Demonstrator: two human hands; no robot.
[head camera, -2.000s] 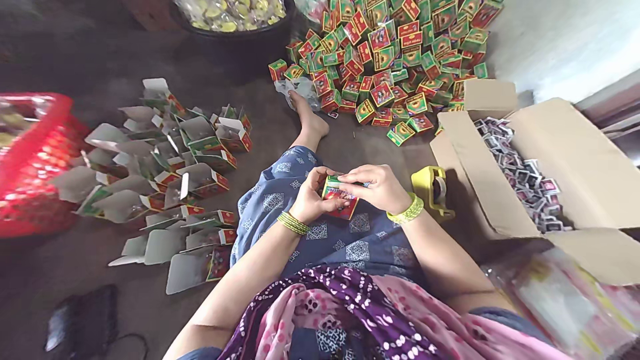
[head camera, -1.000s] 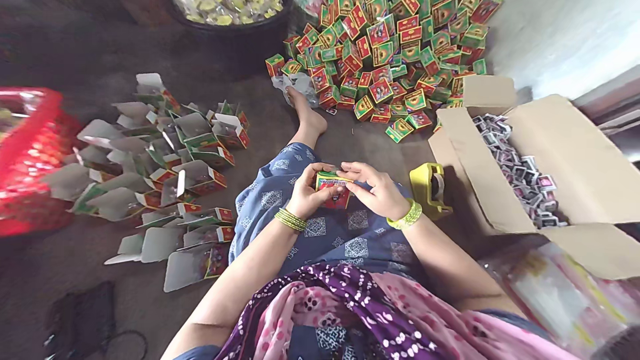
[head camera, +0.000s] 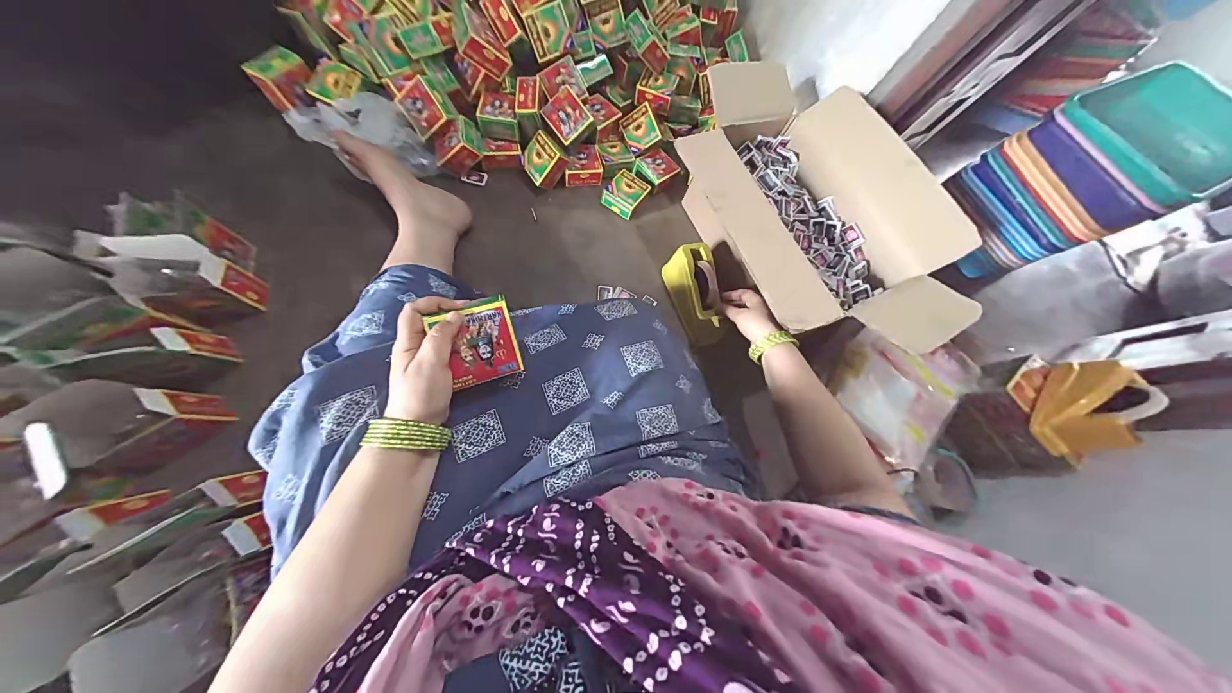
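My left hand (head camera: 430, 361) grips a small red, green and yellow printed carton (head camera: 476, 345) above my lap, its broad face turned up and its flaps not visible. On the floor to the right stands a yellow tape dispenser (head camera: 685, 292) with a roll of tape in it. My right hand (head camera: 749, 313) is at the dispenser's near right end, fingertips close together; whether a piece of tape is between them cannot be seen. Just right of that hand is an open cardboard box (head camera: 760, 252) holding many small dark and white printed packets (head camera: 813, 226).
Many printed cartons (head camera: 568, 115) lie heaped beyond my bare foot. Open cartons (head camera: 183, 279) with raised flaps stand at the left. A clear plastic bag (head camera: 900, 390) lies right of my right arm, near stacked coloured plastic trays (head camera: 1068, 183). A few small packets (head camera: 621, 294) lie beyond my lap.
My right hand has left the carton and moved right to the yellow tape dispenser. My left hand keeps the carton and has moved left, away from it. The view has swung to the right.
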